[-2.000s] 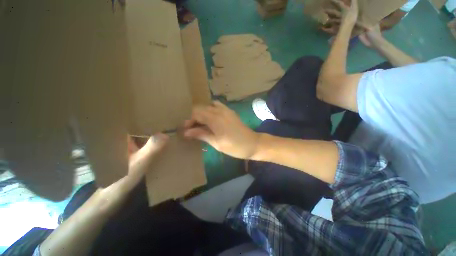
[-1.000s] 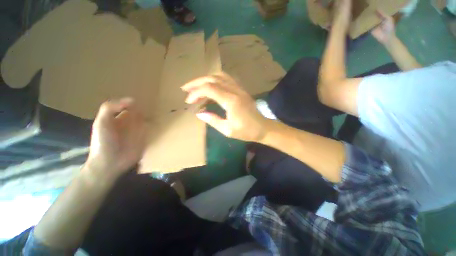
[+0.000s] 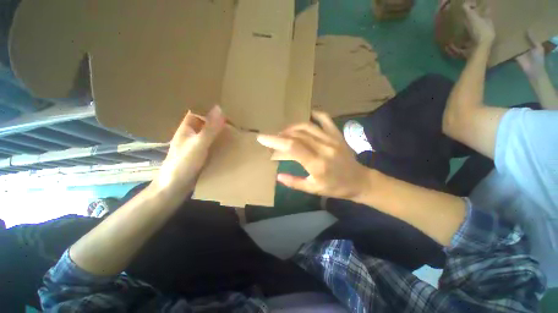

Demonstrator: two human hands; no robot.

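Observation:
A brown box blank (image 3: 159,61) with rounded ears at its left end lies in front of me, partly creased. Its side wall panel (image 3: 257,73) bears small dark print. An end flap (image 3: 238,168) points towards me over my lap. My left hand (image 3: 193,150) grips the blank's near edge between thumb and fingers, where the flap joins. My right hand (image 3: 324,159) is at the flap's right side, fingers spread, index fingertip at the crease by a short dark slot. Its other fingers partly hide a small tab.
A stack of blanks (image 3: 349,76) lies on the green floor (image 3: 342,18) beyond. A person in a light shirt (image 3: 526,147) sits at the right, hands on another cardboard piece (image 3: 520,30). A small brown bundle (image 3: 393,8) is at the top. Slatted pallet-like bars (image 3: 79,143) are at the left.
The view has shifted, so things sit further right. My left hand was loose over the blank a second ago and now grips its edge. My right hand has come to the flap's crease.

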